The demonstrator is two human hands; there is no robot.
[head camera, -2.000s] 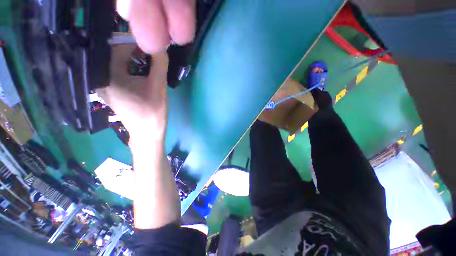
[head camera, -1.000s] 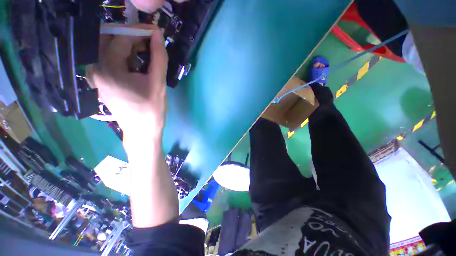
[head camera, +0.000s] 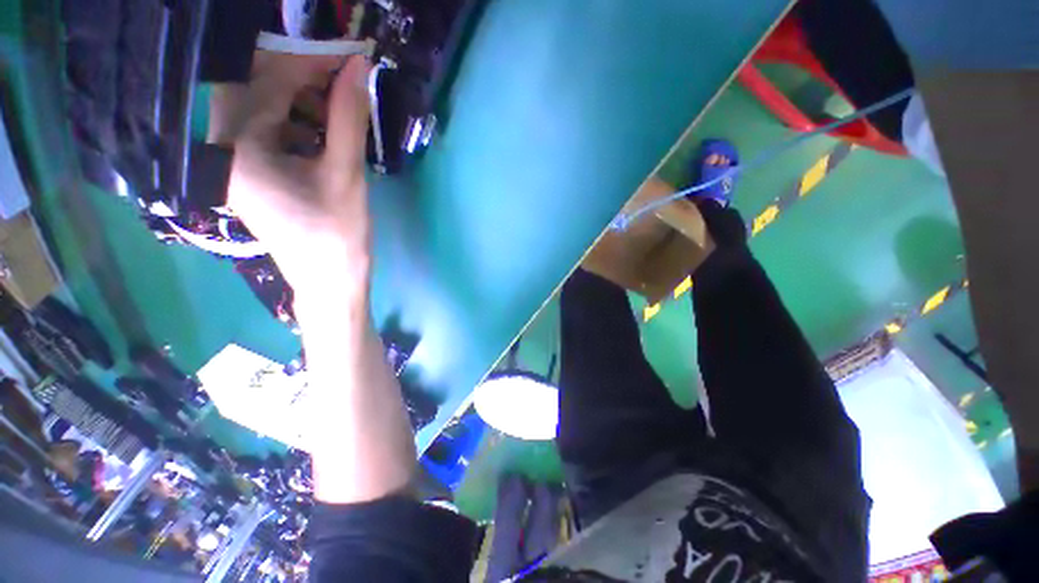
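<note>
My left hand (head camera: pixel 299 142) reaches up from the lower left. Its thumb and curled fingers are at a flat white ribbon strip (head camera: pixel 313 46), held between them beside an open black unit (head camera: pixel 399 85) with small shiny parts. A thin white curved edge shows just right of the thumb. The fingertips and the ribbon's ends are partly hidden or blurred. My right hand is not recognisable in the frame.
More black units (head camera: pixel 125 91) stand at the left on the green bench mat (head camera: pixel 536 148). A white sheet or box (head camera: pixel 253 393) lies lower left. Past the bench edge are an open cardboard box (head camera: pixel 649 256), a round white stool top (head camera: pixel 518 405), a red stool and a light-blue cord.
The fingers at the top edge have gone out of view. My left hand has shifted slightly upward, and the white ribbon strip, hidden at first, shows at its fingertips. The light-blue cord has swung toward the upper right.
</note>
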